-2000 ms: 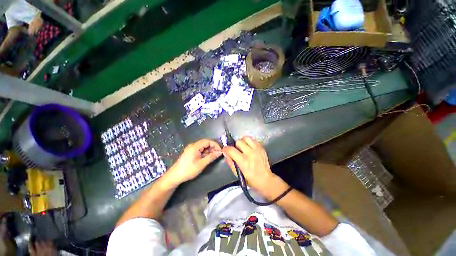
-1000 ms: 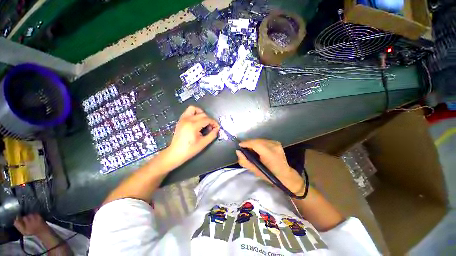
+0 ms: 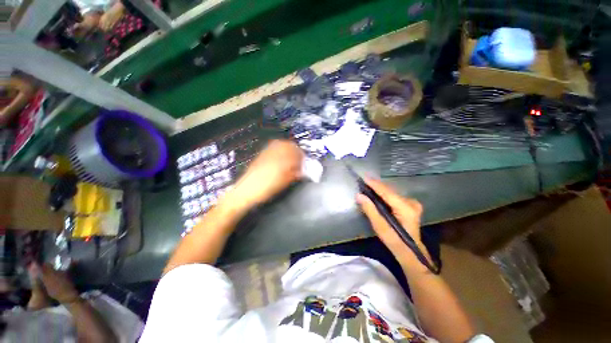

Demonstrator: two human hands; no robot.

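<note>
My right hand (image 3: 395, 213) holds a black soldering iron (image 3: 388, 216) like a pen, its thin tip pointing up and left above the bench. My left hand (image 3: 278, 164) is at the near left edge of the heap of flat parts (image 3: 352, 137), blurred, beside a white piece (image 3: 312, 169). Whether its fingers hold that piece is not clear. Rows of small white and reddish parts (image 3: 204, 175) lie left of my left forearm, partly hidden by it.
A tape roll (image 3: 394, 100) stands behind the heap. Wire strands (image 3: 429, 147) lie right of it. A cardboard box (image 3: 512, 77) holds a blue-white lump (image 3: 512, 48). A purple-rimmed fan (image 3: 120, 147) stands left. A large carton (image 3: 569, 254) is at right. Another person's hands (image 3: 52, 285) show lower left.
My left hand has moved from near the iron's tip up to the heap. My right hand still holds the iron, now apart from my left hand. The camera view has shifted.
</note>
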